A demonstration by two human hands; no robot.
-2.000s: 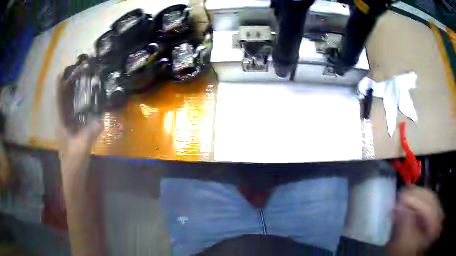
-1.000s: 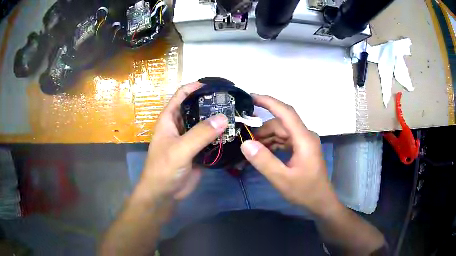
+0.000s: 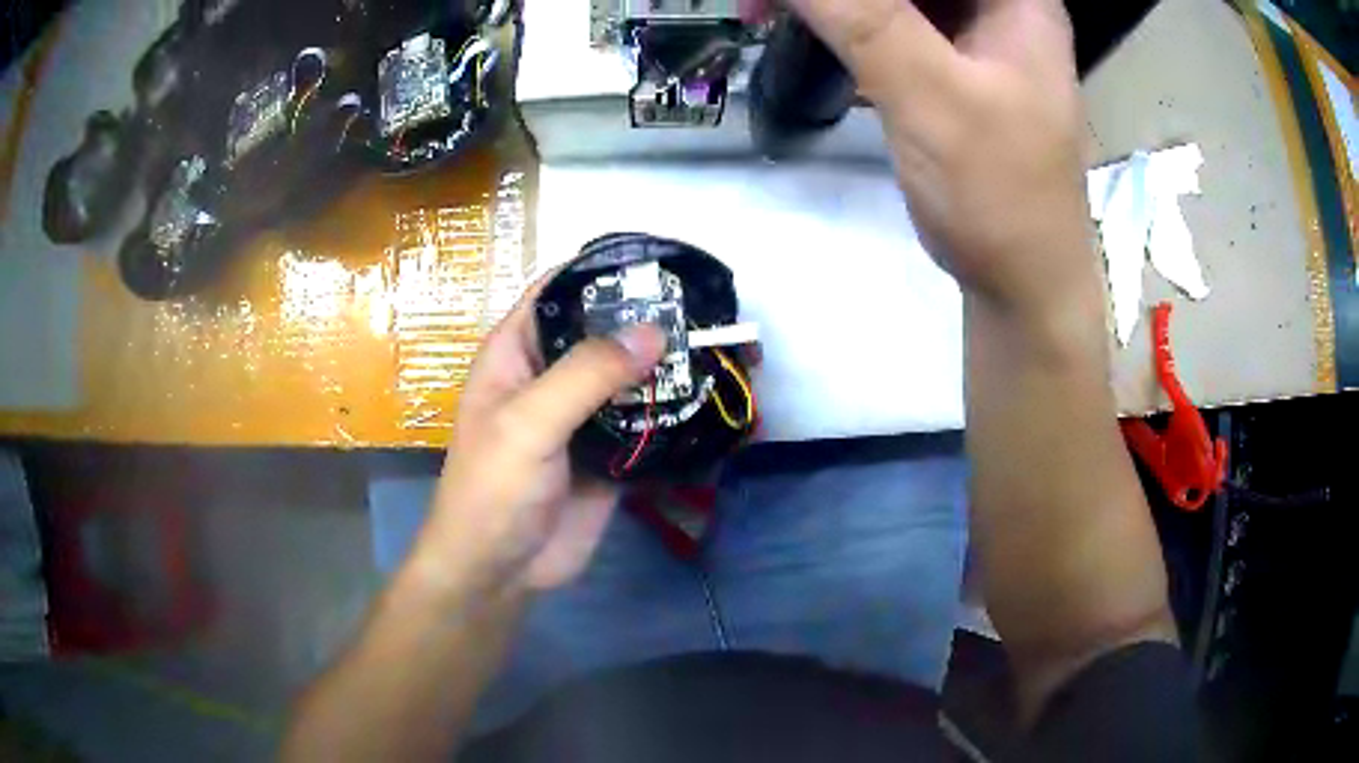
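Note:
My left hand (image 3: 514, 440) holds a round black housing (image 3: 708, 283) over the bench's front edge, its thumb pressing on the circuit board (image 3: 650, 306) inside. Red wires, yellow wires (image 3: 733, 391) and a white connector lead show at the board's lower and right sides. My right hand (image 3: 984, 149) is raised at the top, over the black hanging drivers (image 3: 797, 97). Its fingertips are partly cut off by the top edge, so whether it grips a driver cannot be told.
Several black shells with boards (image 3: 415, 90) stand at the upper left on orange-brown tape. A white feeder box with a metal mechanism (image 3: 678, 97) is at the back. White scrap (image 3: 1148, 224) and a red looped tool (image 3: 1188, 447) lie at the right.
My right hand has left the housing and moved up to the hanging drivers. My left hand keeps hold of the housing, its thumb still on the board.

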